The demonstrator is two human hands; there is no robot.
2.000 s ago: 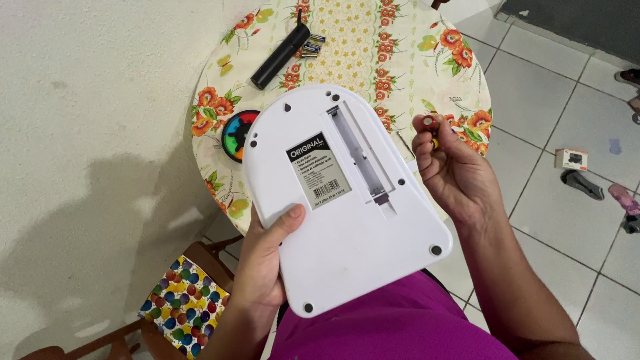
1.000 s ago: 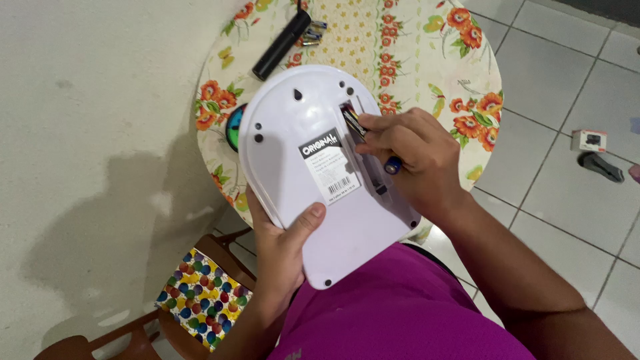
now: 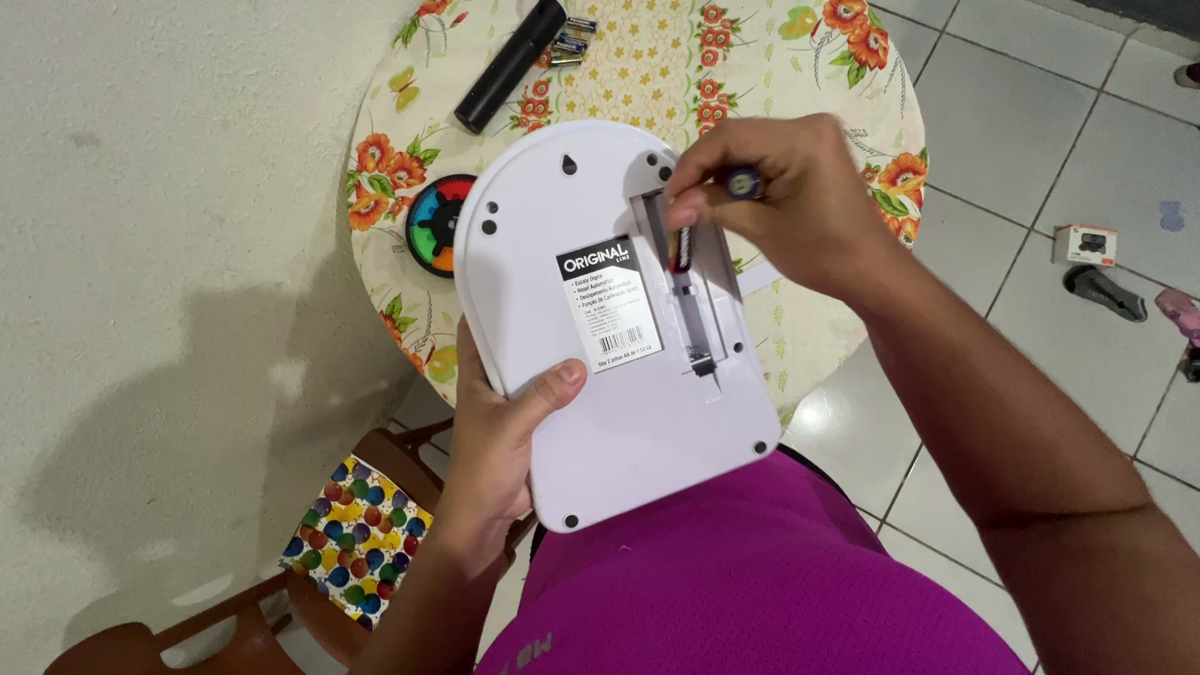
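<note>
My left hand (image 3: 511, 441) grips the lower left edge of a white plastic kitchen scale (image 3: 647, 422), its underside facing me and its thumb-side corner tilted up. A printed label (image 3: 611, 305) is stuck on the underside. Beside it runs a long uncovered battery compartment (image 3: 696, 323). My right hand (image 3: 778, 187) pinches one AA battery (image 3: 682, 248) at the compartment's upper part, the battery lying partly inside. A second battery (image 3: 743, 183), seen end-on, is held within the curled fingers of the same hand.
On the round table with a floral cloth (image 3: 797, 103) lie a black cylinder (image 3: 511, 66), several loose batteries (image 3: 568, 44) and a round multicoloured toy (image 3: 437, 225). A brown chair (image 3: 234, 609) holds a balloon-print item (image 3: 361, 539). A small box (image 3: 1086, 245) and a dark object (image 3: 1104, 292) are on the tiled floor.
Two seconds ago my right hand was off the scale's right side, holding batteries; it has moved left onto the compartment. One battery has gone partly into the compartment.
</note>
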